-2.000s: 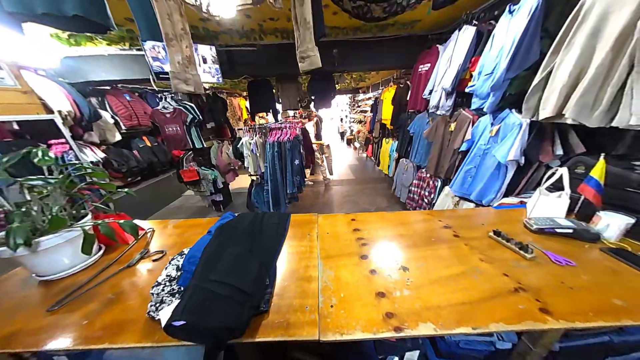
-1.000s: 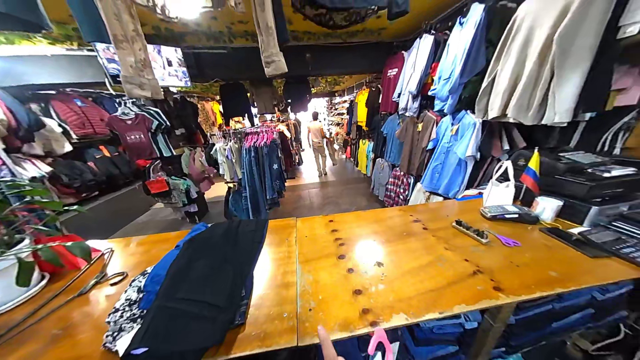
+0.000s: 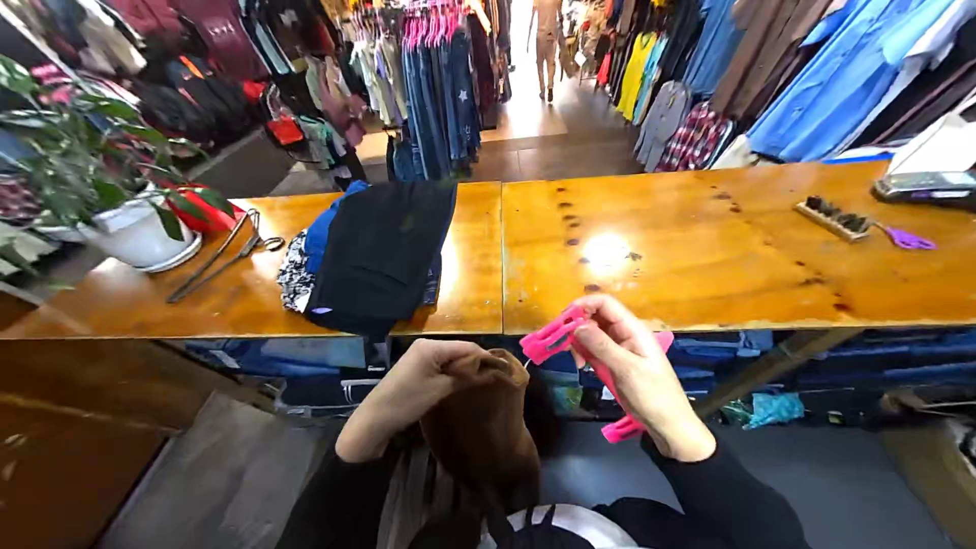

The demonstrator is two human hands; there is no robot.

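My left hand grips the gathered top edge of a brown garment, which hangs down in front of my body. In my right hand is a pink plastic clip hanger; one of its clips points toward the garment's edge, and the other hangs lower, below my palm. Whether that upper clip touches the cloth I cannot tell. Both hands are just on my side of the wooden counter. Folded black trousers lie on the counter over a blue garment and a black-and-white patterned one.
On the counter's left are a potted plant and a long metal tool. Purple scissors lie at the right beside a small wooden tray. Folded jeans fill a shelf below. Clothes racks and a walking person are beyond.
Both hands have come into full view, with the brown garment and the pink hanger. One second ago only a fingertip and a pink piece showed at the bottom edge. The view has tilted down.
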